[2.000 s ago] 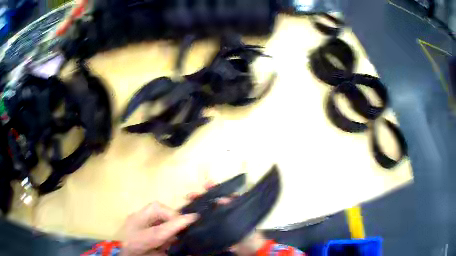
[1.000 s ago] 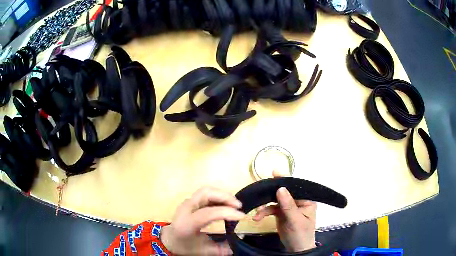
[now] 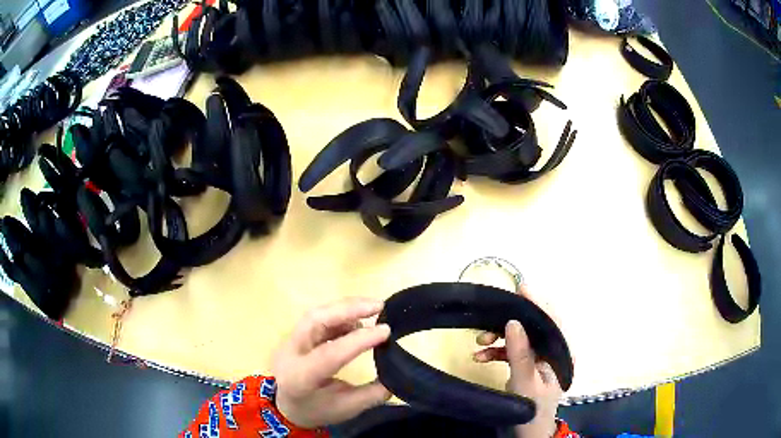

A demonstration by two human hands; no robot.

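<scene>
A black padded headband (image 3: 462, 306) is held between both hands at the table's front edge, its C-shape opening toward the lower right. My left hand (image 3: 330, 364) pinches the left bend of the band between thumb and fingers. My right hand (image 3: 524, 368) grips its right arm, thumb on the inner face and fingers behind. Another black band (image 3: 420, 423) shows partly below, cut off by the frame's bottom; what holds it is hidden. A pale ring (image 3: 491, 272) lies just behind the held headband, partly covered by it.
A loose pile of headbands (image 3: 428, 162) lies mid-table. A larger pile (image 3: 154, 188) is at left. Packed headbands (image 3: 342, 32) stand along the far side. Coiled flat bands (image 3: 658, 121) lie at right. A thin reddish cord (image 3: 118, 329) is at the left front edge.
The held headband has turned, so its C-shape now shows facing up, with its lower arm reaching right over my right wrist. It covers more of the pale ring. The view has shifted slightly left.
</scene>
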